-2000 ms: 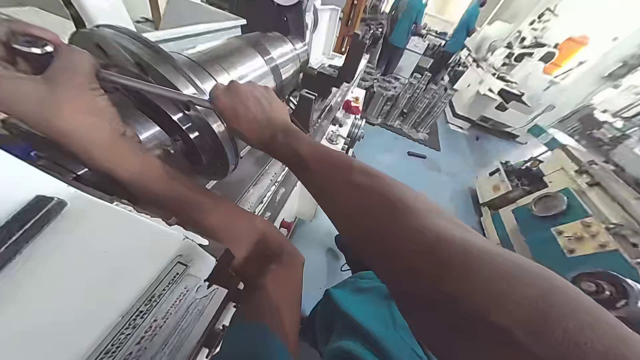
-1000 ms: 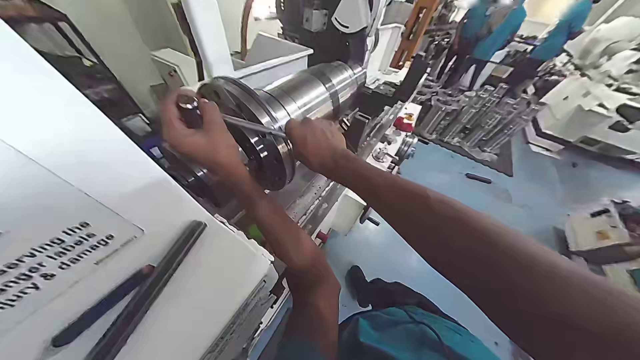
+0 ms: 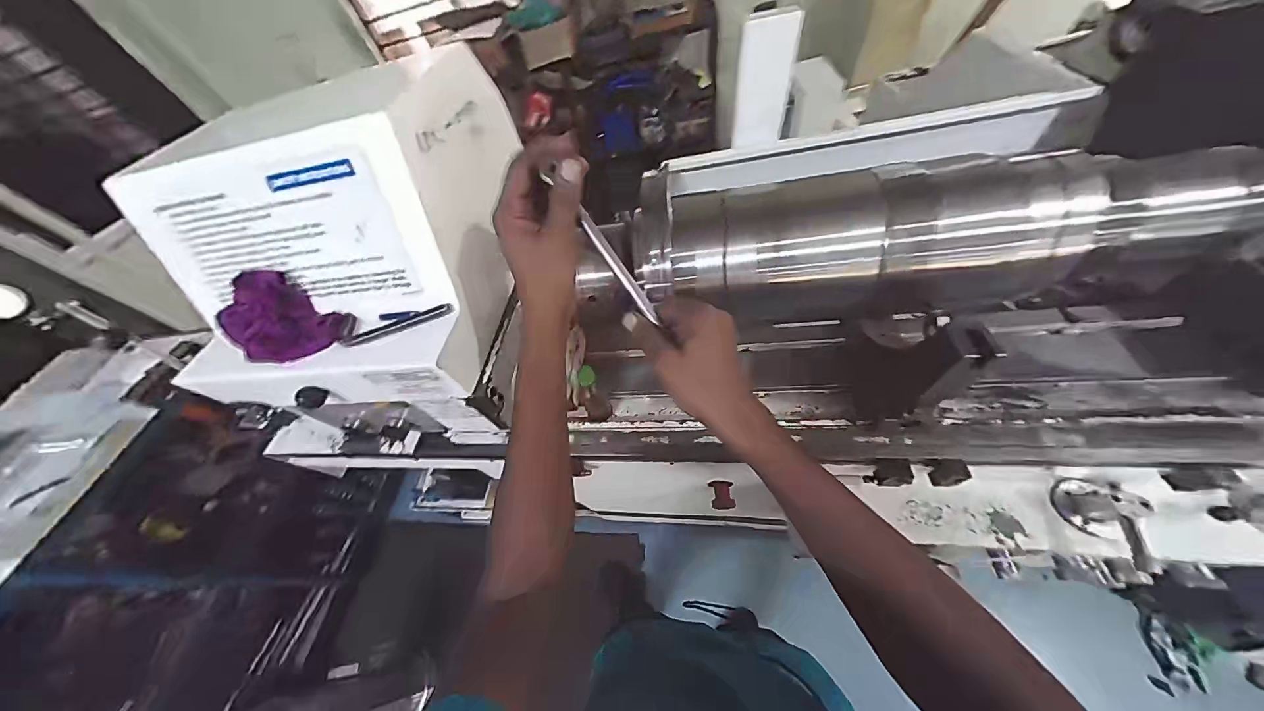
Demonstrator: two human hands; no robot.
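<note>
A slim metal rod-like tool (image 3: 617, 265) slants between my hands, in front of the left end of a large shiny steel cylinder (image 3: 810, 237) mounted on a lathe. My left hand (image 3: 541, 202) is closed around its upper end, beside the white headstock housing. Around the lower end, just below the flanged end of the cylinder, my right hand (image 3: 691, 351) is closed. Motion blur hides the fingers' exact grip and the tool's ends.
On the white headstock housing (image 3: 464, 197) lie a purple cloth (image 3: 278, 318) and a dark rod (image 3: 400, 324) beside a blue pen-like item. The lathe bed (image 3: 889, 439) runs to the right, with a handwheel (image 3: 1096, 504) on its front. Cluttered boxes stand behind.
The view has swung far left, bringing the housing's front and the purple cloth into sight. Both hands still hold the tool, which now slants more steeply in the picture.
</note>
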